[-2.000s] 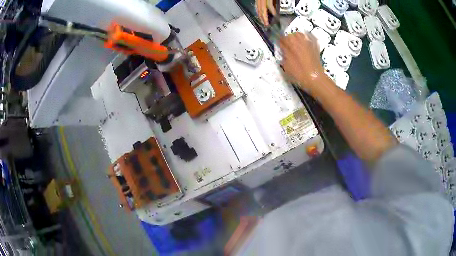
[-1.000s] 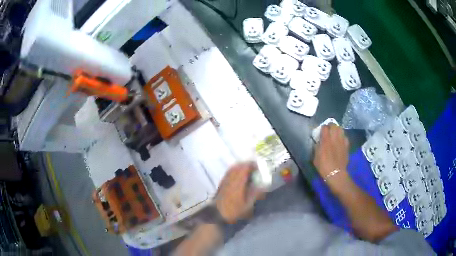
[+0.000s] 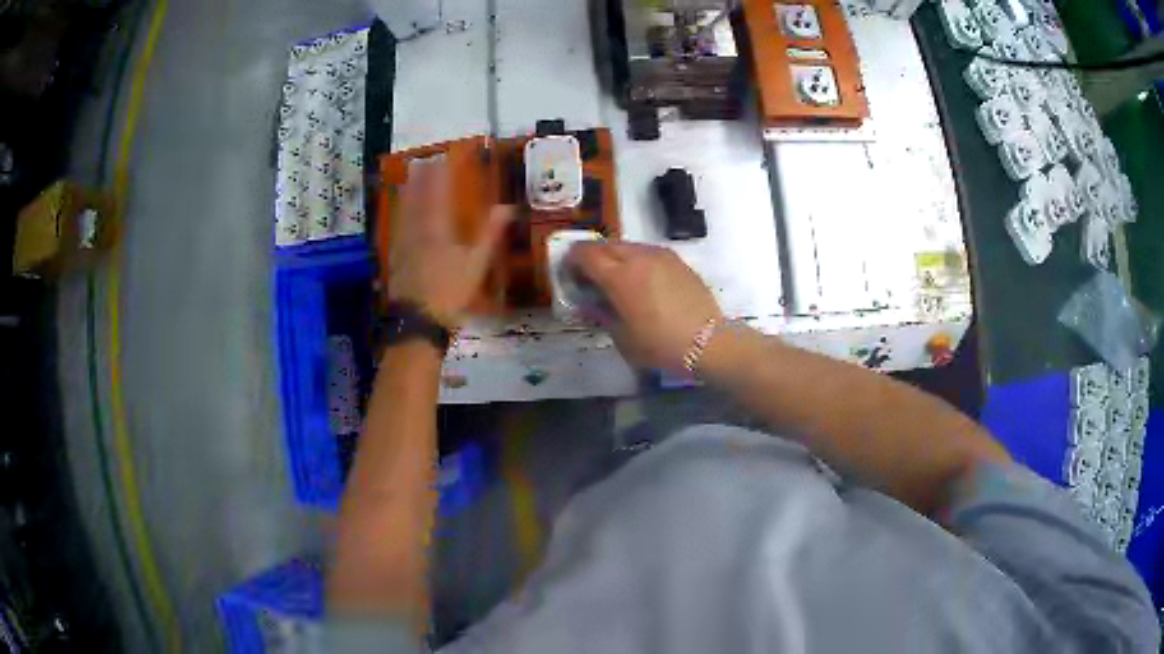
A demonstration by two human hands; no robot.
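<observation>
The near orange fixture point(image 3: 603, 151) lies on the left part of the white machine bed. One white socket unit point(image 3: 553, 174) sits in its upper pocket. My right hand point(image 3: 646, 296) holds another socket unit point(image 3: 563, 273) by its right edge at the lower pocket. My left hand point(image 3: 440, 256) is blurred, fingers apart, over the orange hinged lid point(image 3: 475, 171), which is folded open to the left. Whether it grips the lid cannot be told. The far orange fixture point(image 3: 774, 79) bears two socket units.
A black block point(image 3: 679, 205) lies on the bed point(image 3: 728, 262) between the fixtures. Blue crates point(image 3: 301, 371) stand at the left, with units in rows above. Loose units point(image 3: 1021, 153), a plastic bag point(image 3: 1108, 319) and a blue mat point(image 3: 1021, 415) with units lie at the right.
The view has swung left. Both hands have moved from the right side to the near fixture, whose pockets now show a unit in one and a hand-held unit at the other.
</observation>
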